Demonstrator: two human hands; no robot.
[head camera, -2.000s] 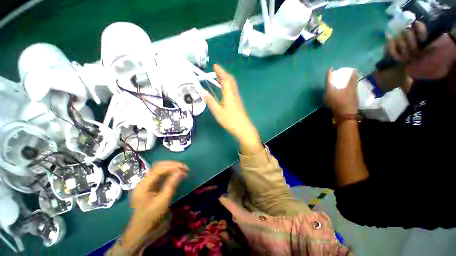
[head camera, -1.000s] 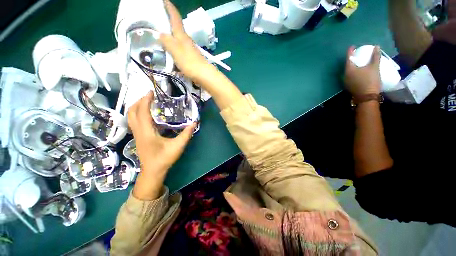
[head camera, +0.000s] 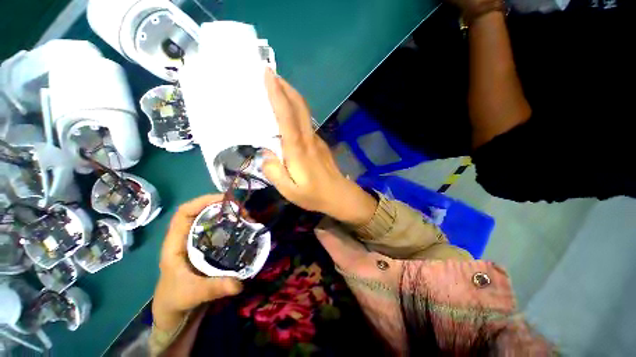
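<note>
A white camera housing (head camera: 230, 90) is held at the bench's front edge, its open end towards me. My right hand (head camera: 303, 153) grips its right side near the open end. My left hand (head camera: 185, 261) holds the white front cover (head camera: 262, 259) from below and the left, with the circuit board (head camera: 224, 240) facing up. Thin dark and red wires (head camera: 237, 188) run from the board into the housing's open end. Cover and housing are apart.
Unfinished camera units (head camera: 91, 104) with boards hanging out crowd the left of the green bench (head camera: 328, 42). Another unit (head camera: 139, 28) lies behind the held housing. A neighbouring person's arm (head camera: 491, 84) is at upper right. Blue plastic items (head camera: 446, 213) are below the bench edge.
The housing and its wired cover have been lifted from the cluster to the bench edge, towards me. The view has shifted, and the neighbour's held camera is out of sight.
</note>
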